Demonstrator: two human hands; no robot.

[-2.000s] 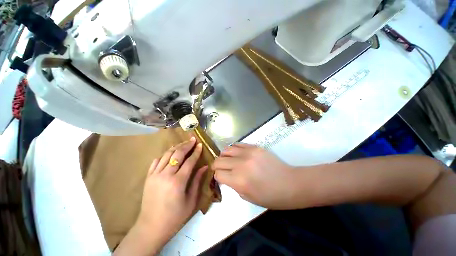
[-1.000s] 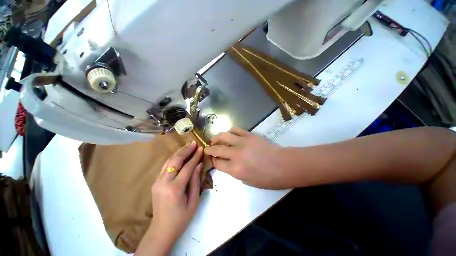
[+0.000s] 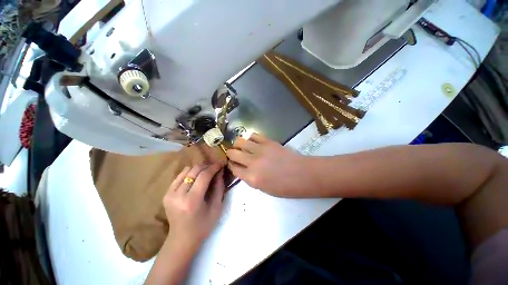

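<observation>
A tan-brown fabric panel (image 3: 136,195) lies on the white table, its right edge running under the sewing machine's needle area. A zipper with gold teeth (image 3: 225,149) lies along that edge, mostly hidden by the fingers. A small cream disc (image 3: 213,136) sits just above it. My left hand (image 3: 192,200), with a yellow ring, lies on the panel, its fingertips pinching the edge. My right hand (image 3: 262,167) holds the zipper and fabric edge just right of the left fingertips. The needle tip is not clear.
The white machine head (image 3: 223,39) crosses the top, with a tension dial (image 3: 134,82). Spare zippers (image 3: 312,94) fan out on the metal bed. A dark-red tool with a cord (image 3: 436,30) lies upper right. A brown pile (image 3: 16,239) is at far left.
Both hands have moved up closer to the needle area. Less of the zipper and panel edge shows below it, and the panel's lower corner has drawn upward.
</observation>
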